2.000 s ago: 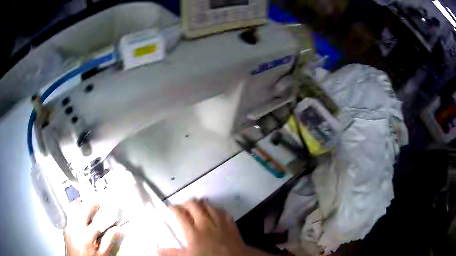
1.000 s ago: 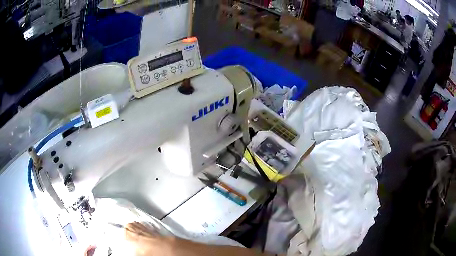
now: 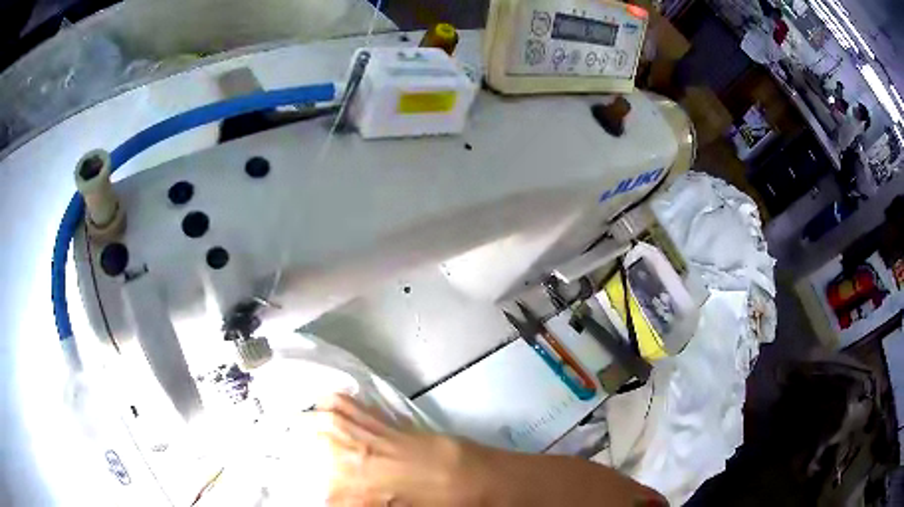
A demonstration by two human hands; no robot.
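Observation:
White fabric (image 3: 297, 381) lies under the needle area of the JUKI sewing machine (image 3: 396, 213), so bright at the lower left that its edges are lost. My right hand (image 3: 372, 451) lies on the fabric, right of the needle area, fingers pointing left and bare. Whether it pinches the cloth cannot be told in the glare. My left hand is not distinguishable in the overexposed lower left. The long white lamp (image 3: 117, 465) is washed out left of the needle area. The presser foot is not clear in the glare.
Dark snips and blue and orange sticks (image 3: 565, 366) lie on the table right of my hand. An open box of small parts (image 3: 659, 297) stands beyond them. A large pile of white cloth (image 3: 719, 347) hangs at the right. The control panel (image 3: 565, 50) is on top.
The view has dipped and moved closer to the machine head. My right hand stays on the fabric beside the needle area. The fingers seen at the lower left earlier no longer show clearly.

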